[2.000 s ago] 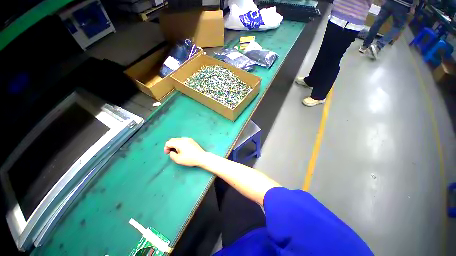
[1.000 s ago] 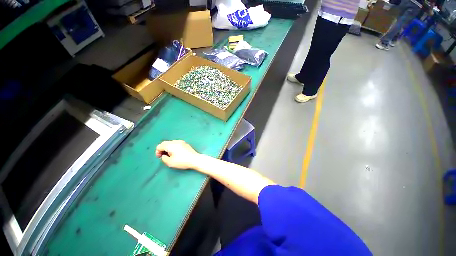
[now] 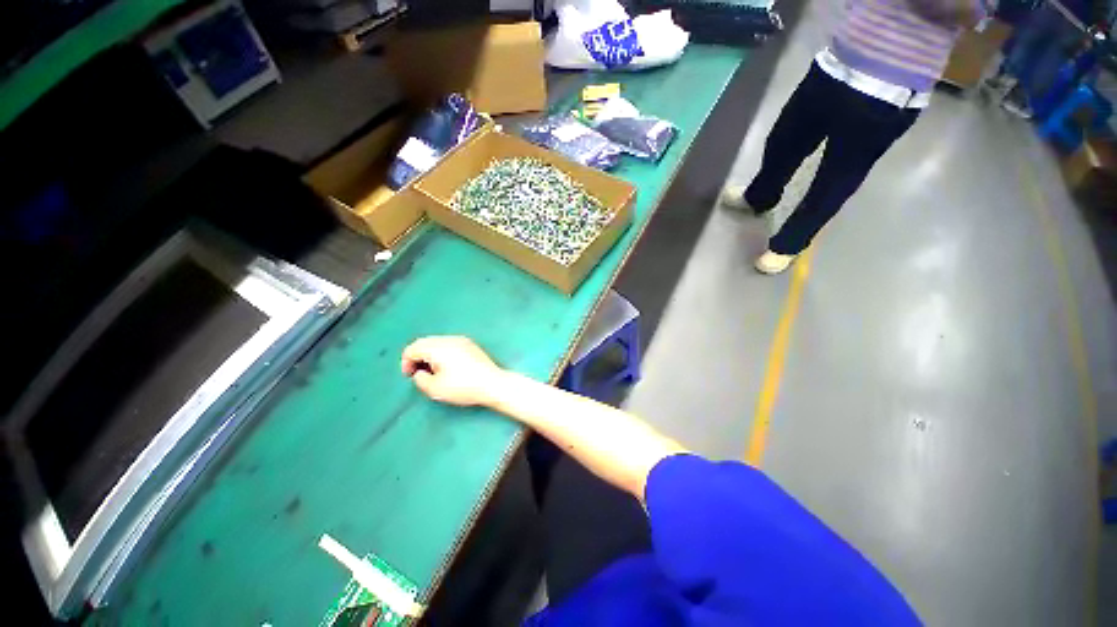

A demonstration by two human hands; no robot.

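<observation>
My right hand [image 3: 451,371] rests on the green bench with its fingers curled in; nothing shows in it. My left hand is not in view. A green circuit board [image 3: 382,582] with pale strips lies at the near bench edge, cut off by the bottom of the picture. An open cardboard tray [image 3: 496,249] stands on the bench beyond my hand, full of tiny green and silver parts [image 3: 535,205].
A pale metal frame [image 3: 184,410] with a dark centre lies at left. A second cardboard box [image 3: 355,202] holds a dark bag. Silvery bags [image 3: 588,141] and a white-blue carrier bag [image 3: 619,37] lie farther back. A blue stool [image 3: 606,343] stands under the bench edge. A person in a striped top [image 3: 894,49] stands in the aisle.
The view swung slightly and came back. The person in the striped top has changed stance, legs wider apart and leaning right. My right hand keeps its place and curled shape.
</observation>
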